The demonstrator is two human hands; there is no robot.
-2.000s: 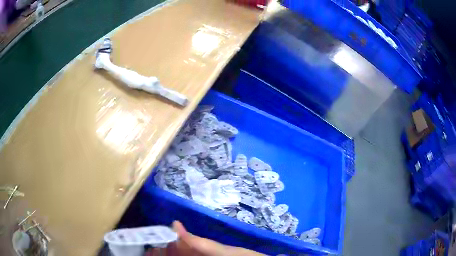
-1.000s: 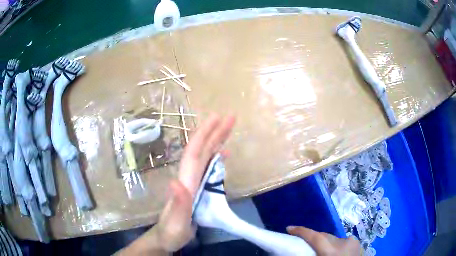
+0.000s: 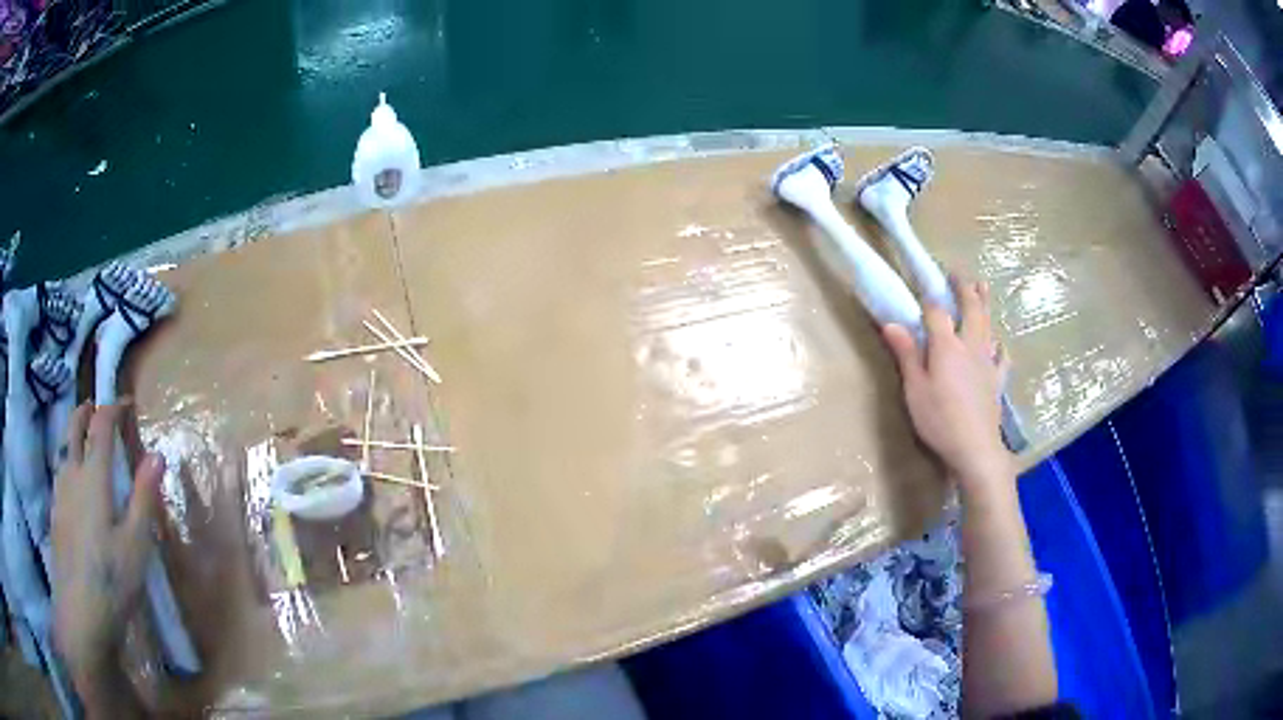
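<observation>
Two white skeleton legs lie side by side at the right of the table, feet at the far edge: a left one (image 3: 853, 259) and a right one (image 3: 915, 251). My right hand (image 3: 957, 387) is over their shafts, its fingers curved down on them; its underside is hidden. My left hand (image 3: 106, 542), fingers apart, is over the nearest of several grey-white skeleton legs (image 3: 166, 619) at the far left. An oval white glue cup (image 3: 320, 487) stands on a brown glue pad (image 3: 380, 542), with a yellow strip (image 3: 289, 546) beside it.
Thin sticks (image 3: 401, 346) lie crossed around the pad. A white squeeze bottle (image 3: 386, 158) stands at the far edge by the green belt (image 3: 591, 63). A blue bin (image 3: 1076, 563) with grey pieces and a whitish bag (image 3: 894, 661) is below right. A red object (image 3: 1207, 239) is far right.
The leg that was in my hands now lies beside the other leg at right. My right hand has moved onto the legs there, and my left hand has moved to the left row.
</observation>
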